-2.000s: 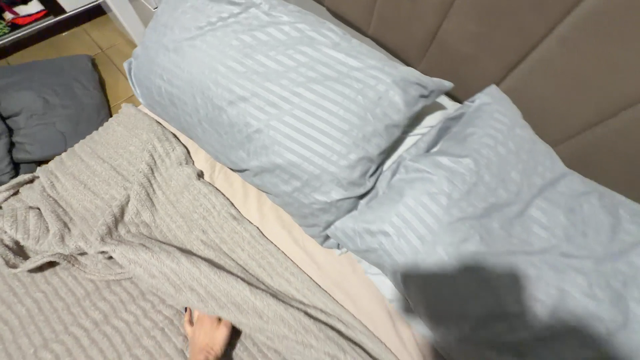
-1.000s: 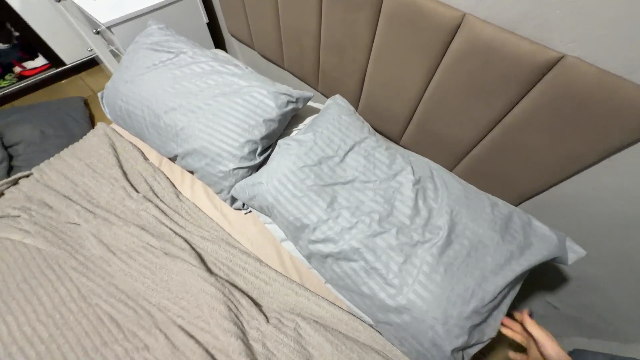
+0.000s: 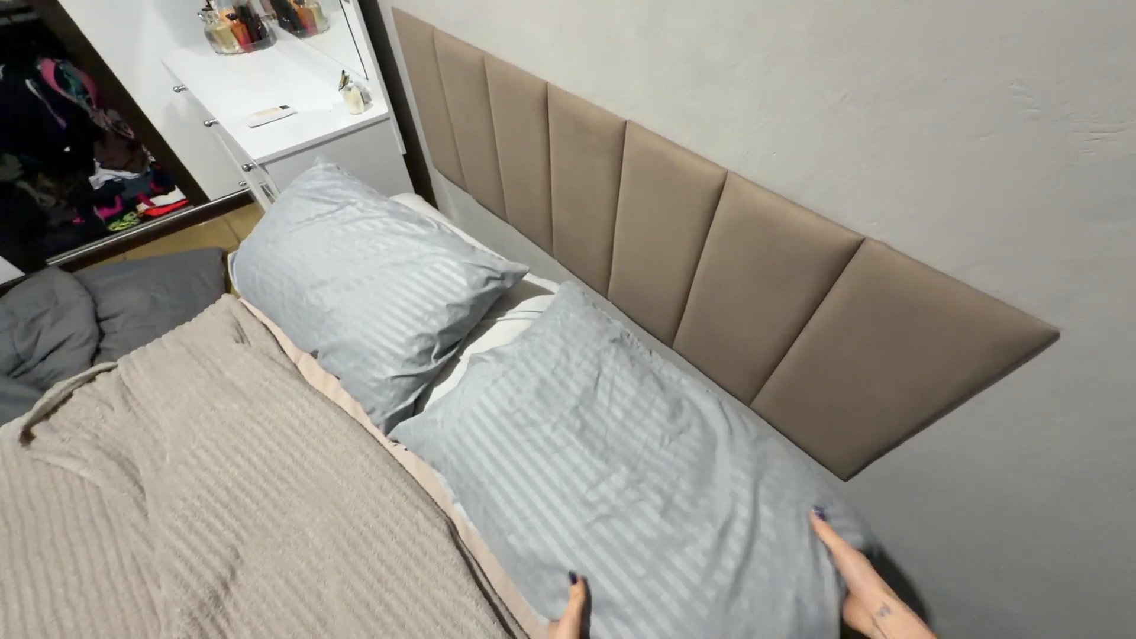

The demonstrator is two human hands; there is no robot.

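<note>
A blue-grey striped pillow [image 3: 621, 453] lies at the near end of the bed's head. My right hand [image 3: 856, 581] grips its right end, thumb on top, fingers hidden beneath. At the bottom edge, my left hand [image 3: 570, 612] has its thumb on the pillow's near side; the rest of it is out of view or hidden, so its hold cannot be told. Beyond lies a second striped pillow [image 3: 364, 275], its corner near the first one. A beige ribbed blanket [image 3: 266, 497] covers the mattress, with a peach sheet [image 3: 328, 382] showing along its edge.
A brown padded headboard [image 3: 674, 231] runs along the grey wall [image 3: 887, 115]. At the back left stands a white dresser [image 3: 311, 133] with bottles and a mirror. Dark grey bedding [image 3: 151, 293] lies at the left, near an open wardrobe [image 3: 80, 151] holding clothes.
My right hand has come onto the near pillow's right end, from beside its corner. My left hand now shows at the pillow's near side. The view has swung toward the wall.
</note>
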